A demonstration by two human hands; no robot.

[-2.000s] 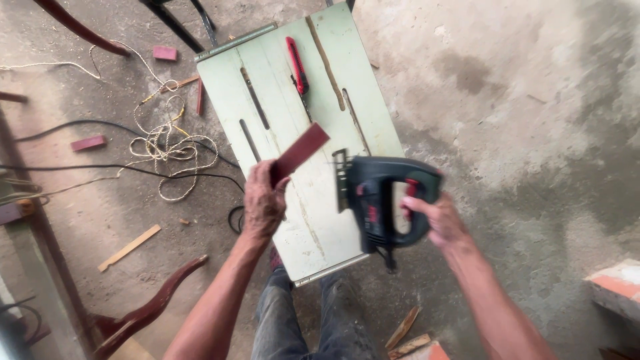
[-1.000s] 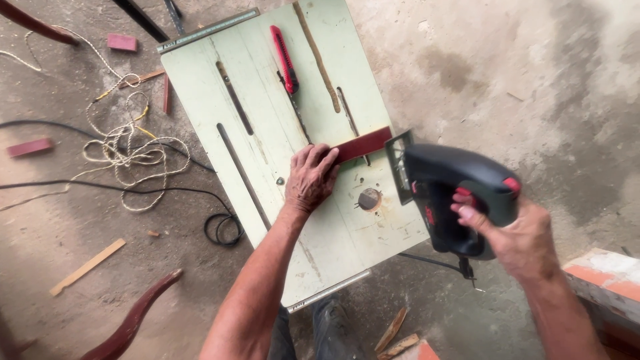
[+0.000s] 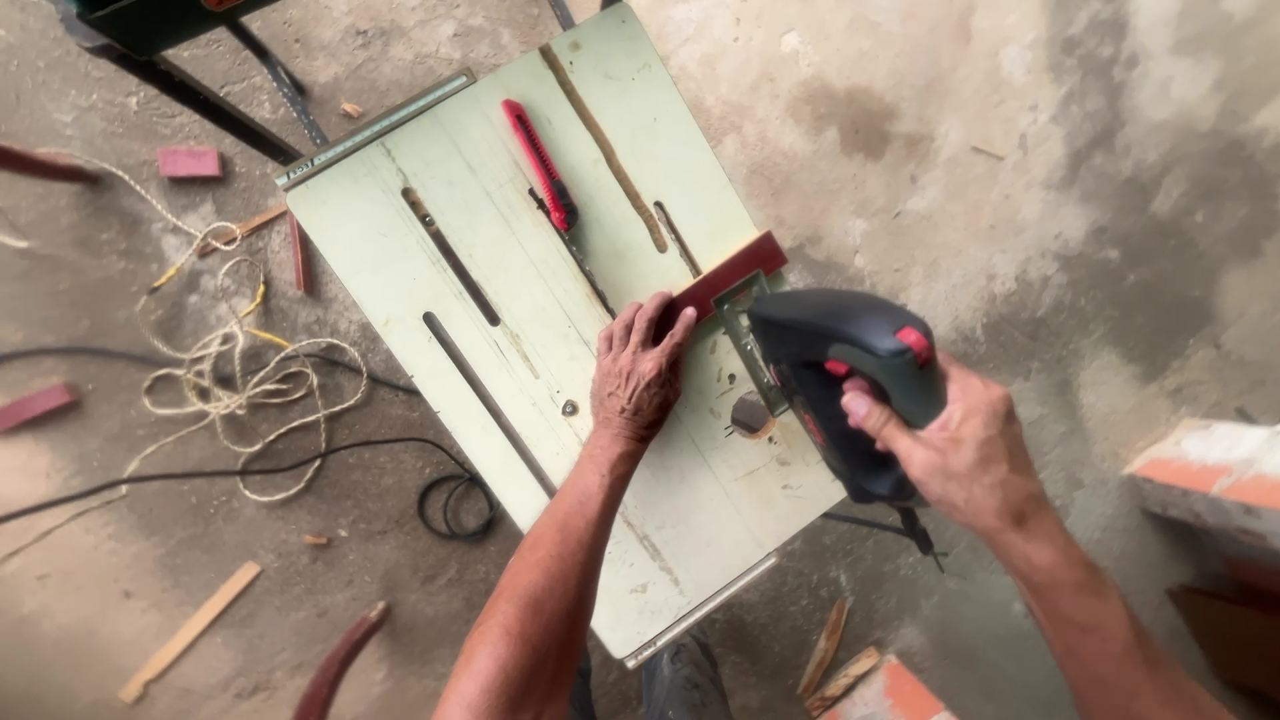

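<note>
My left hand (image 3: 640, 375) presses a dark red wooden strip (image 3: 735, 275) down on a pale green work table (image 3: 700, 520). The strip's far end reaches the table's right edge. In my right hand (image 3: 940, 440) is a black jigsaw with red buttons (image 3: 850, 370), gripped by its handle, its metal base plate (image 3: 748, 345) against the near side of the strip. The blade is hidden. A red utility knife (image 3: 540, 165) lies on the upper part of the table, beside a narrow slot. Below the base plate is a round hole (image 3: 752, 414) in the tabletop.
Tangled cream rope (image 3: 235, 375) and a black cable (image 3: 455, 500) lie on the concrete floor at left, among red wooden blocks (image 3: 190, 162) and a light wood strip (image 3: 190, 630). A curved red wooden piece (image 3: 340, 665) is at lower left. Bricks (image 3: 1215, 470) stand at right.
My left hand has brought the red strip from a raised, tilted hold down onto the table, out to its right edge. The jigsaw has come up against the strip.
</note>
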